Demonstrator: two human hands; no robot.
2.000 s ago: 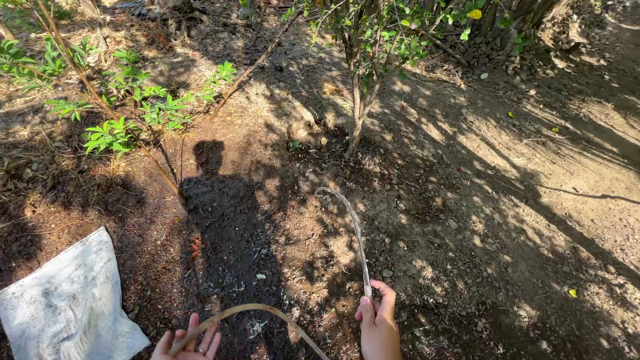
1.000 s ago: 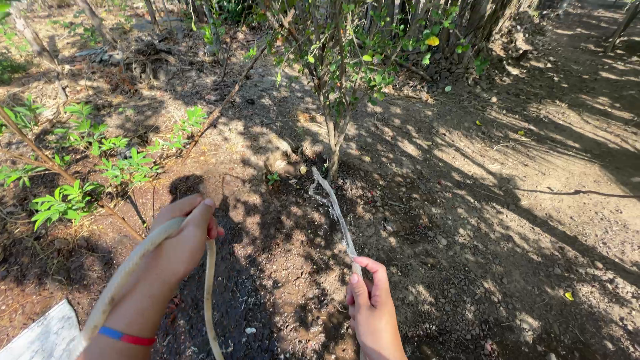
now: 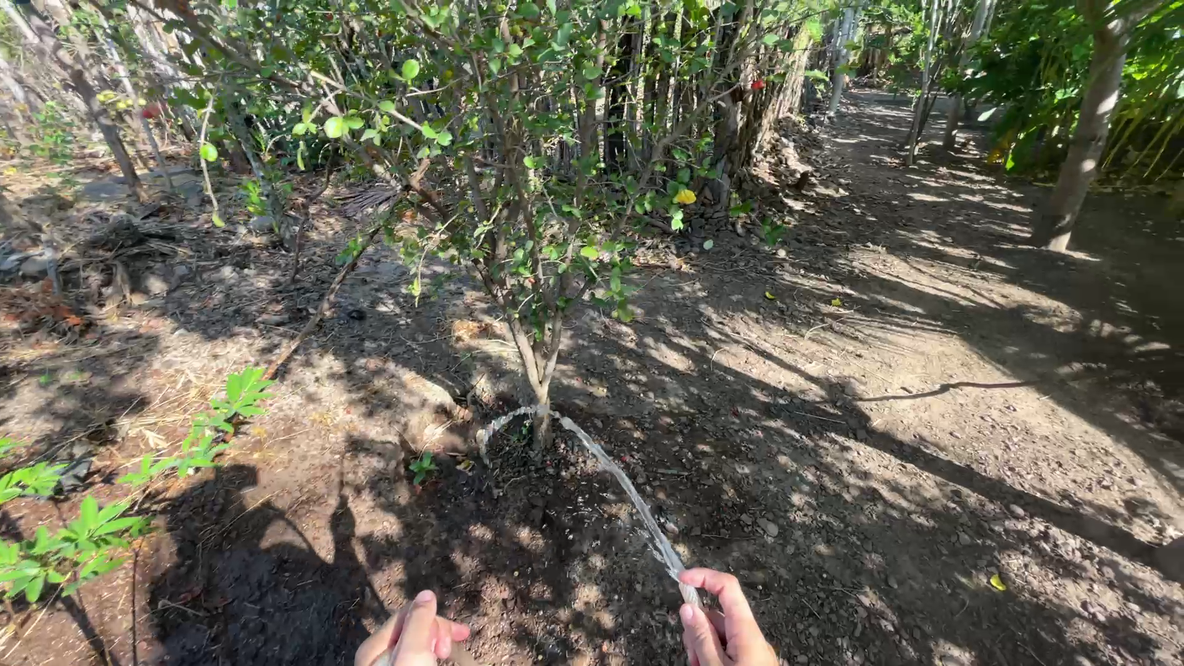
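Observation:
My right hand (image 3: 726, 624), at the bottom right of centre, grips the end of a pale garden hose (image 3: 689, 593). A stream of water (image 3: 638, 504) leaves the hose end, arcs up and left, and falls by the base of a small leafy tree (image 3: 540, 370). Left of it, at the bottom edge, my left hand (image 3: 414, 634) has its fingers curled around what looks like a pale length of the same hose, mostly cut off by the frame.
Low green seedlings (image 3: 69, 546) grow at the left. A thin leaning branch (image 3: 324, 301) stands behind them. A stick fence (image 3: 647, 102) runs behind the tree. A dirt path (image 3: 925, 268) leads away at the right, past a tree trunk (image 3: 1091, 139).
The left hand has come down from its raised place to the bottom edge. The water now arcs to the tree's base. The view has tilted up, and the white sheet is out of sight.

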